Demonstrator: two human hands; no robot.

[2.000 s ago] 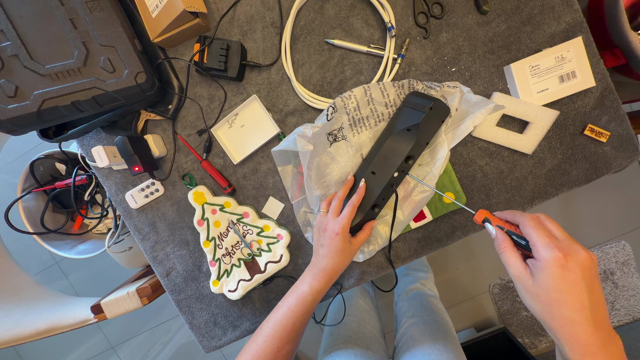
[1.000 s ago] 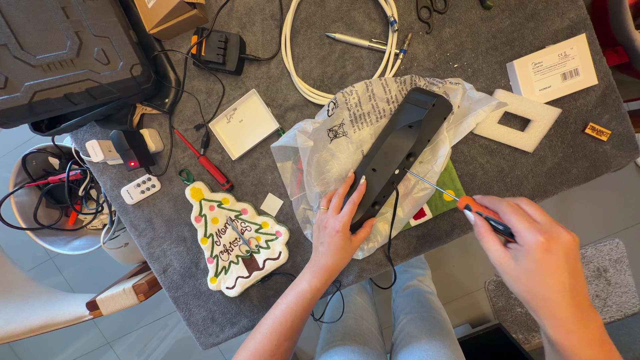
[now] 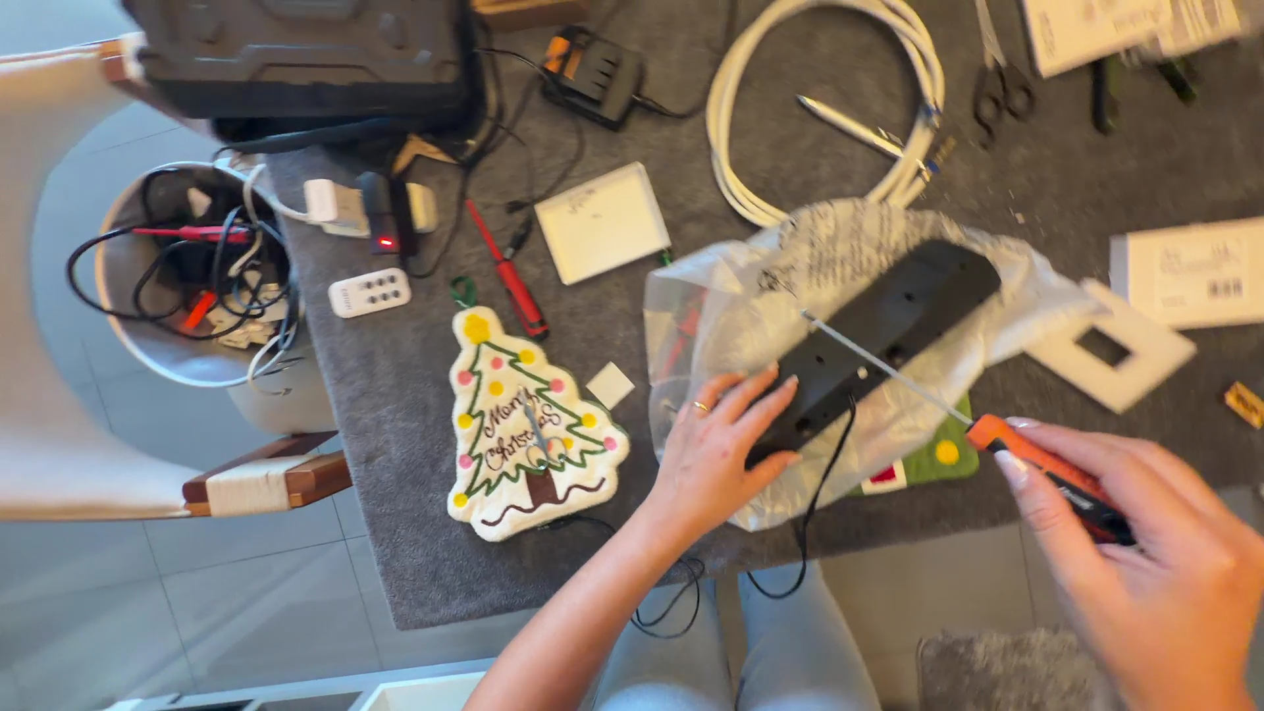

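A long black plastic device (image 3: 889, 321) lies at a slant on a clear plastic bag (image 3: 731, 286), with a thin black cable (image 3: 825, 494) leaving its lower side. My left hand (image 3: 726, 444) rests spread on the device's lower left end and the bag. In my right hand (image 3: 1116, 513) is an orange and black screwdriver (image 3: 1047, 469); its long shaft crosses above the device and the tip is over the device's upper left edge. Whether the tip touches anything, I cannot tell. Small holes show along the device's face.
A tree-shaped decoration (image 3: 533, 425), a red screwdriver (image 3: 509, 276), a white remote (image 3: 370, 293) and a white panel (image 3: 602, 222) lie to the left. Behind are a coiled white cable (image 3: 726, 109), a battery charger (image 3: 592, 77) and scissors (image 3: 1002, 94). White foam (image 3: 1136, 365) lies right, a cable-filled bucket (image 3: 118, 306) far left.
The screwdriver's tip has moved from the device's lower right side across to its upper left edge. The device lies at a flatter slant. The view has shifted.
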